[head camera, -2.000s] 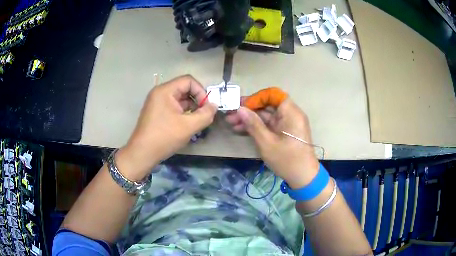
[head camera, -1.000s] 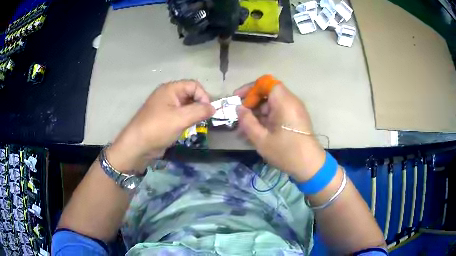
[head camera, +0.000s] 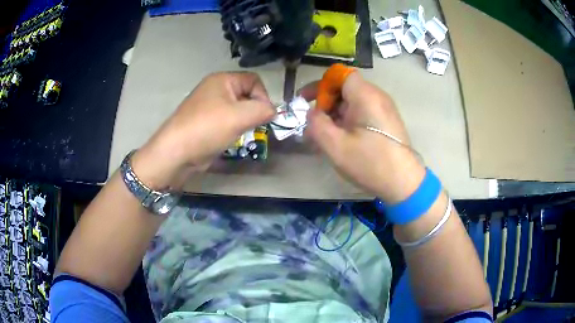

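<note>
My right hand (head camera: 362, 129), with an orange finger cot (head camera: 332, 85), holds a white plug housing cover (head camera: 291, 120) under the soldering iron (head camera: 289, 82). The cover is tilted and blurred. My left hand (head camera: 220, 117) pinches thin wires at the cover's left side; a bit of red shows there. The circuit board (head camera: 255, 144), green and yellow with dark parts, hangs below my left fingers. Whether the iron's tip touches the cover cannot be told. A thin solder wire (head camera: 386, 134) lies over my right hand.
Loose white covers lie at the back right, beside brown cardboard (head camera: 511, 94). A yellow sponge (head camera: 337, 36) and black ribbed hose (head camera: 243, 31) are at the iron. Waiting boards lie on the black mat (head camera: 82, 120) at left; a tray of units (head camera: 22, 252) is lower left.
Both hands have moved up, bringing the cover and board back toward the iron. Compared with two seconds ago, the cover is tilted rather than flat, and the board shows below my left hand.
</note>
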